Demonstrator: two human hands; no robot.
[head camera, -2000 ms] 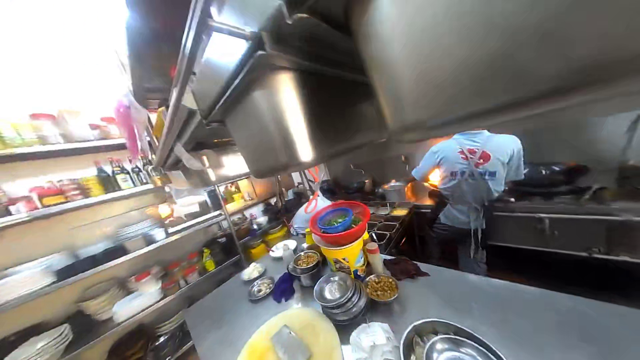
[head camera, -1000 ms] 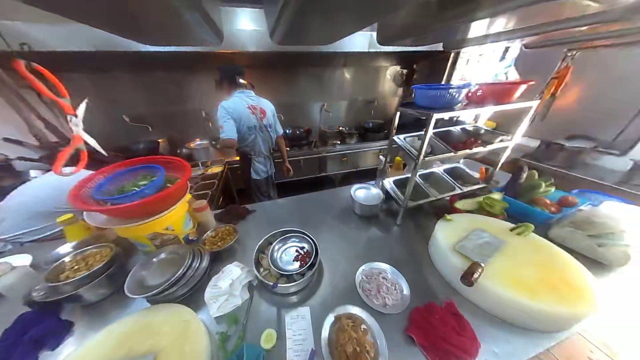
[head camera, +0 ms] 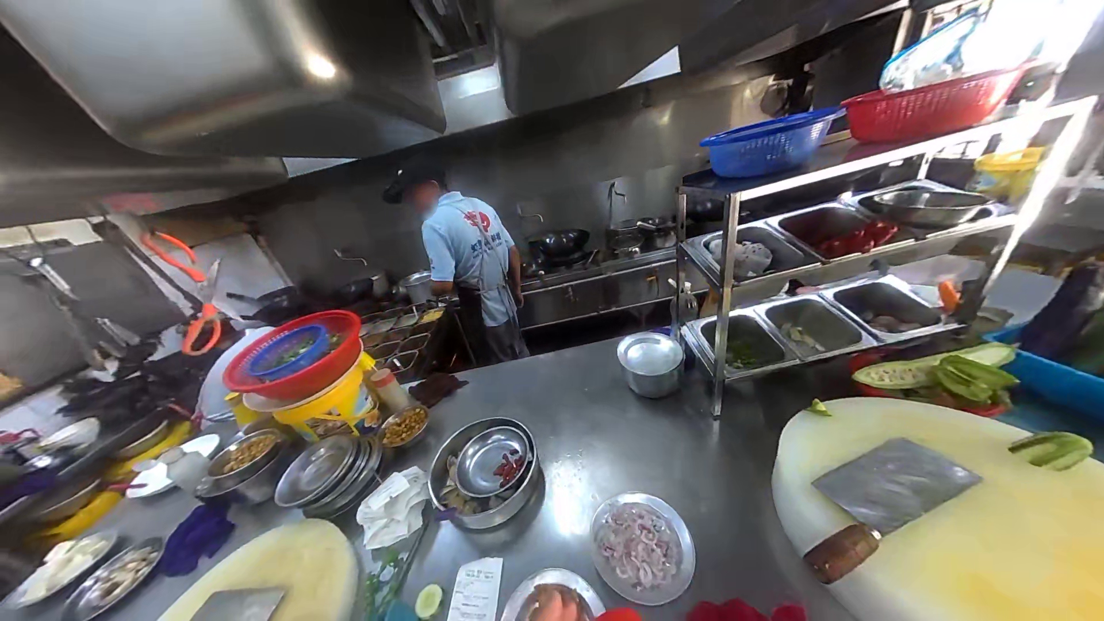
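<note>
At the bottom edge, what look like fingertips of one of my hands [head camera: 556, 605] show over a metal plate [head camera: 523, 597]; which hand, and whether it holds anything, I cannot tell. Near it are a plate of sliced onion [head camera: 640, 548], a printed slip [head camera: 477, 590], a cut lime half [head camera: 429, 601] and a red cloth [head camera: 743, 611]. A small bowl with dried red chillies [head camera: 495, 462] sits inside a larger metal bowl [head camera: 528, 496]. On the right, a cleaver [head camera: 897, 485] with a wooden handle lies on a round chopping board [head camera: 992, 561].
Beyond the steel counter [head camera: 569, 405], a person in a light blue shirt [head camera: 470, 250] stands near the stoves. A metal rack [head camera: 723, 302] holds food trays and baskets at right. Stacked plates [head camera: 317, 470], a yellow bucket [head camera: 332, 414] and another board [head camera: 276, 561] stand left. Orange-handled scissors [head camera: 207, 293] hang above.
The view has swung far to the right since the first frame, then tilted. Fingertips appear over the plate at the bottom, where the frame of one second ago shows none.
</note>
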